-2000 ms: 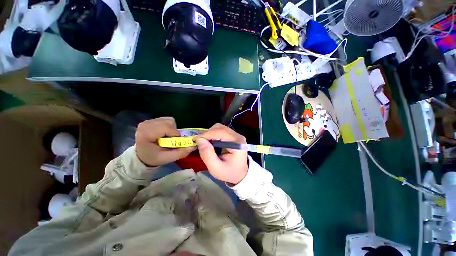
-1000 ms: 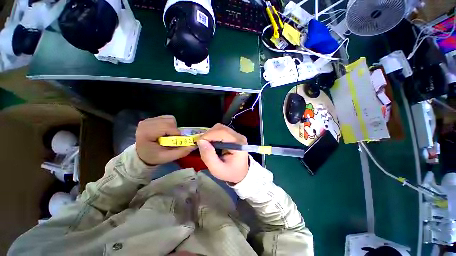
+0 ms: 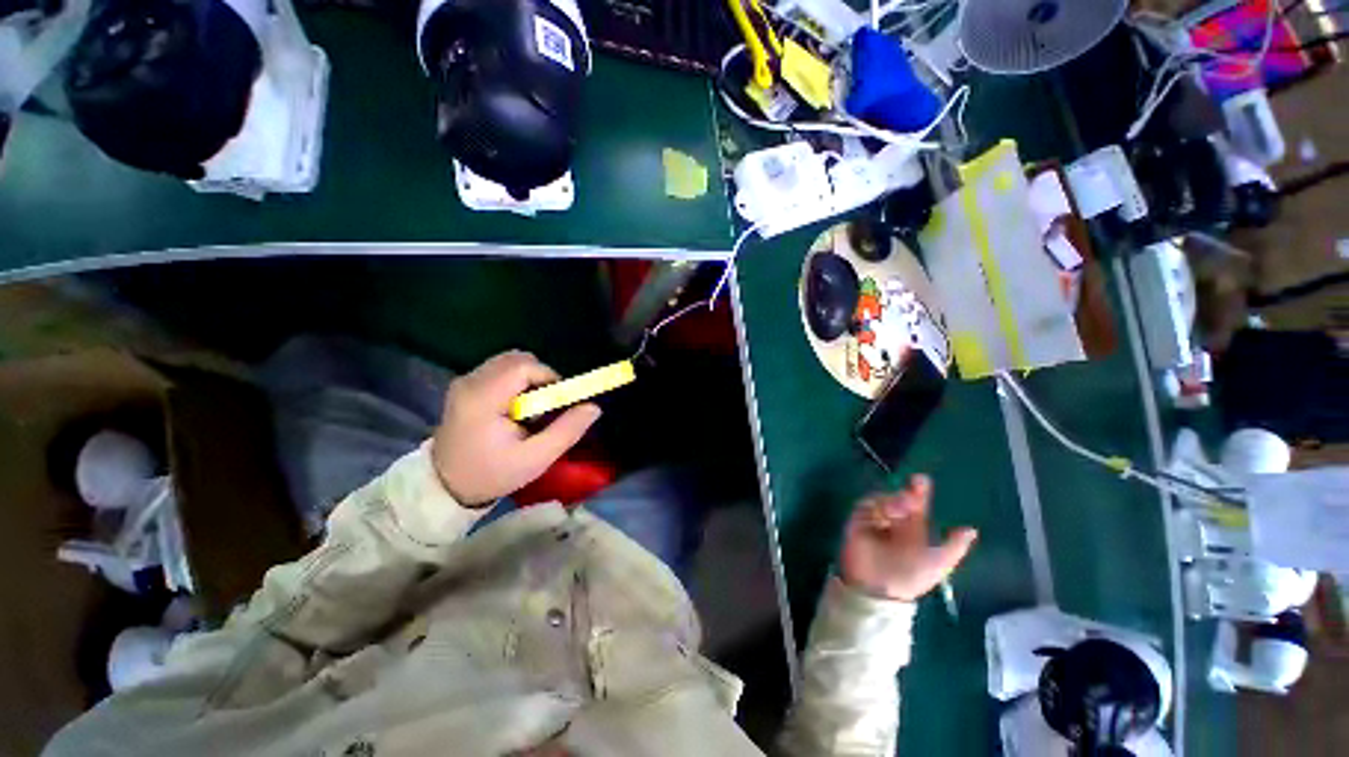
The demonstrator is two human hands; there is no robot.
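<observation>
My left hand (image 3: 496,432) holds a yellow tape roll (image 3: 574,389), seen edge-on, over the gap in front of the green bench. The marks seen on its edge earlier cannot be read now. My right hand (image 3: 900,547) is over the right bench with its fingers apart and nothing seen in it. A short pale end of a thin item (image 3: 948,596) shows beside that hand; the rest is hidden or too small to tell.
Black-headed cameras stand on the left bench (image 3: 511,96) and at lower right (image 3: 1098,688). A mouse (image 3: 832,293) sits on a cartoon pad (image 3: 855,357), beside a black rectangle (image 3: 903,410). A pale box (image 3: 1012,274) is further right. A carton is at left.
My right hand has left the tape roll and moved right and down to the bench, no longer gripping the long pen-like tool. My left hand keeps the roll, now tilted. The view has shifted.
</observation>
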